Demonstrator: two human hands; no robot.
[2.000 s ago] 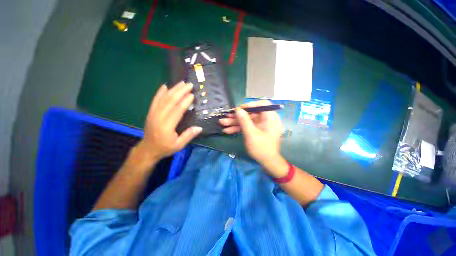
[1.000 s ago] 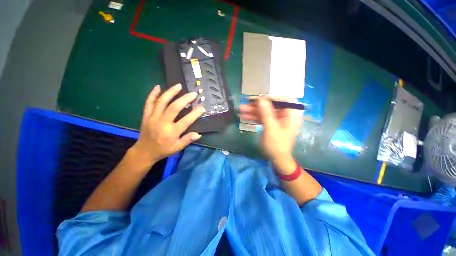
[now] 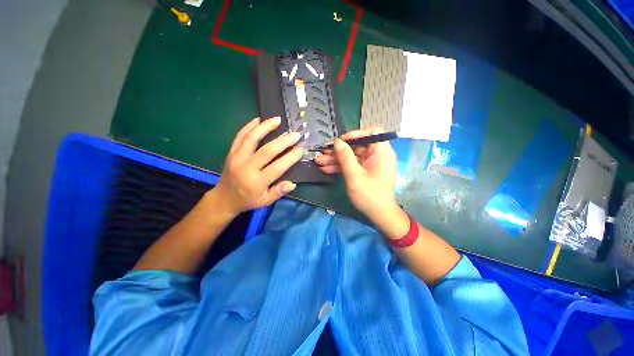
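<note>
The black housing (image 3: 318, 104) with slanted ribs and white angled marks lies on the dark foam pad (image 3: 270, 90). My left hand (image 3: 254, 167) rests over the housing's lower left side, fingers spread onto it; whether it grips it cannot be told. My right hand (image 3: 366, 169) holds the dark tweezers (image 3: 375, 139), their tips at the housing's lower end. Any small piece at the tips is too small to tell. The adhesive sheet (image 3: 384, 90), part grey-beige and part white, lies flat to the right of the housing.
Blue film (image 3: 525, 195) lies right of the sheet. A clear bag with a grey sheet (image 3: 584, 188) and a fan (image 3: 626, 221) are at far right. A blue tote with black rows (image 3: 61, 229) is at left, another tote (image 3: 587, 309) at lower right. A yellow item (image 3: 181, 16) lies far left.
Since a second ago, my right hand with the tweezers has moved from the sheet's lower edge back to the housing's lower end. The camera view has shifted; my left hand stays at the housing.
</note>
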